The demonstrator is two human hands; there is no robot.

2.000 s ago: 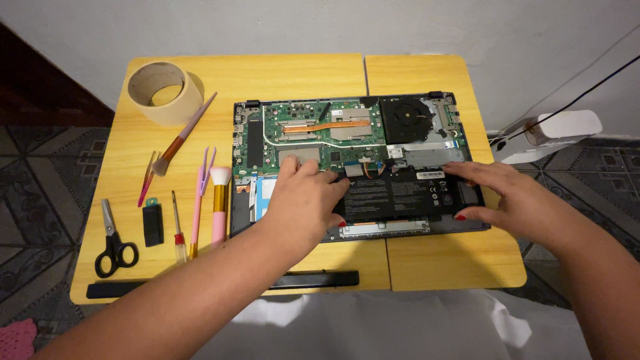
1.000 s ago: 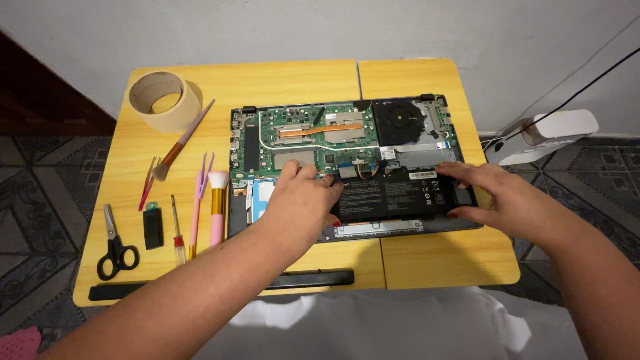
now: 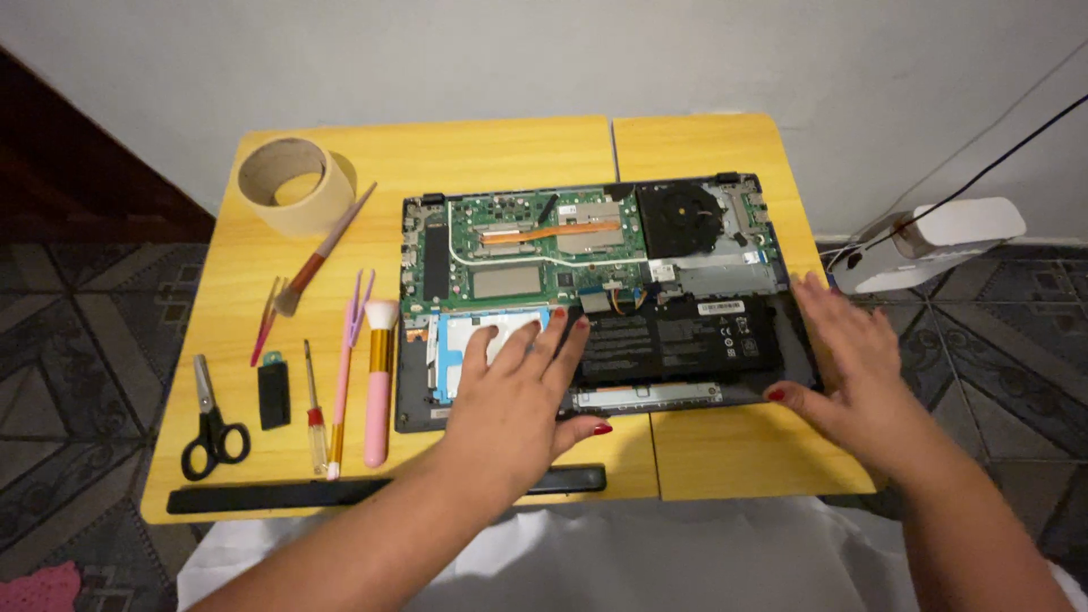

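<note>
An opened laptop base point(image 3: 416, 416) lies on the yellow table, its insides facing up. Its green motherboard point(image 3: 467, 293), copper heat pipe point(image 3: 586, 231) and black fan point(image 3: 680, 217) show along the back. In front of them sits the black battery point(image 3: 680, 344), with thin coloured wires at its back edge. My left hand point(image 3: 518, 399) is spread over the blue-edged drive point(image 3: 455, 340) and the battery's left end, holding nothing; whether its fingertips touch is unclear. My right hand point(image 3: 850, 374), fingers apart and empty, is at the base's right edge.
Left of the laptop lie a tape roll point(image 3: 297, 187), brushes point(image 3: 378, 382), tweezers point(image 3: 266, 323), scissors point(image 3: 208, 425), a screwdriver point(image 3: 314, 408) and a small black piece point(image 3: 274, 391). A long black strip point(image 3: 272, 495) lies along the front edge. A white device point(image 3: 943, 238) with cables stands right of the table point(image 3: 765, 459).
My left hand has moved left from the battery's wire area toward the drive, its fingers spreading. My right hand has moved off the battery's right end to the laptop's right edge.
</note>
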